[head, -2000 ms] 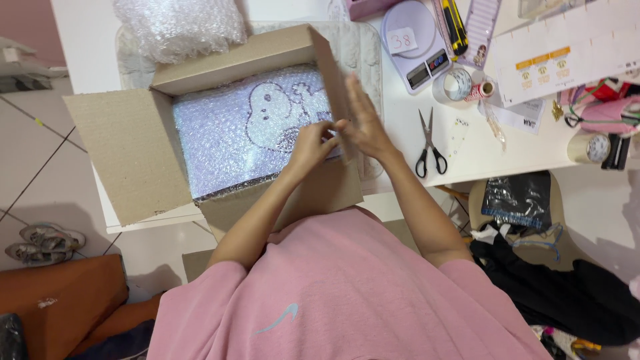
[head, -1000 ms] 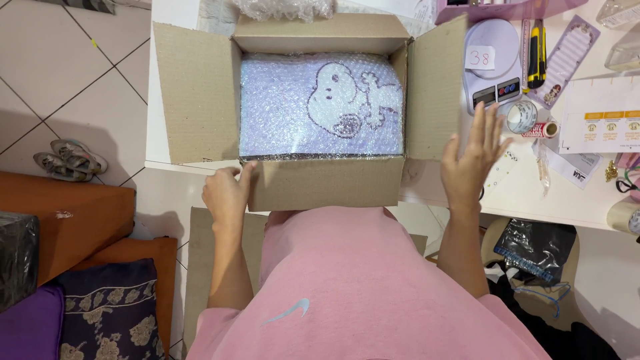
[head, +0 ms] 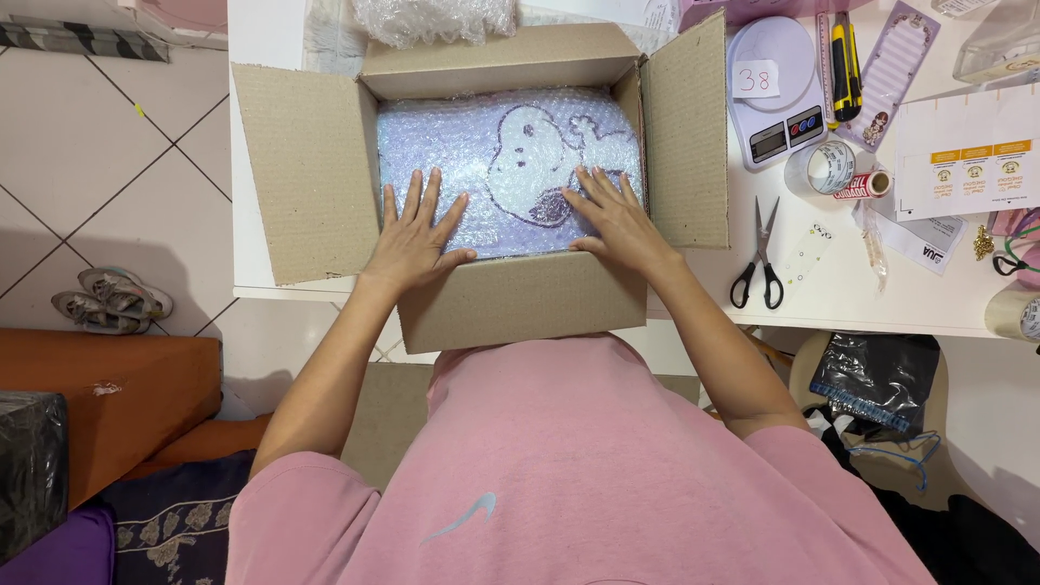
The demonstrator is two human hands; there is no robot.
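An open cardboard box (head: 520, 305) stands at the table's front edge with its four flaps spread outward. Inside lies a flat lilac item in bubble wrap (head: 447, 138), with a cartoon dog figure showing through. Spread over the wrap's lower left part is my left hand (head: 416, 240), palm down, its thumb near the front edge. My right hand (head: 617, 219) rests the same way on the lower right part, fingers apart. Neither hand grips anything. What is under the wrapped item is hidden.
Right of the box are black-handled scissors (head: 760, 260), a kitchen scale (head: 772, 97), a yellow-black utility knife (head: 846, 69), tape rolls (head: 830, 166) and a printed white sheet (head: 967, 154). A heap of bubble wrap (head: 435, 16) lies behind the box.
Both hands have come onto the wrapped item; a second ago the left was at the box's front left corner and the right was raised beyond the right flap. The view has shifted.
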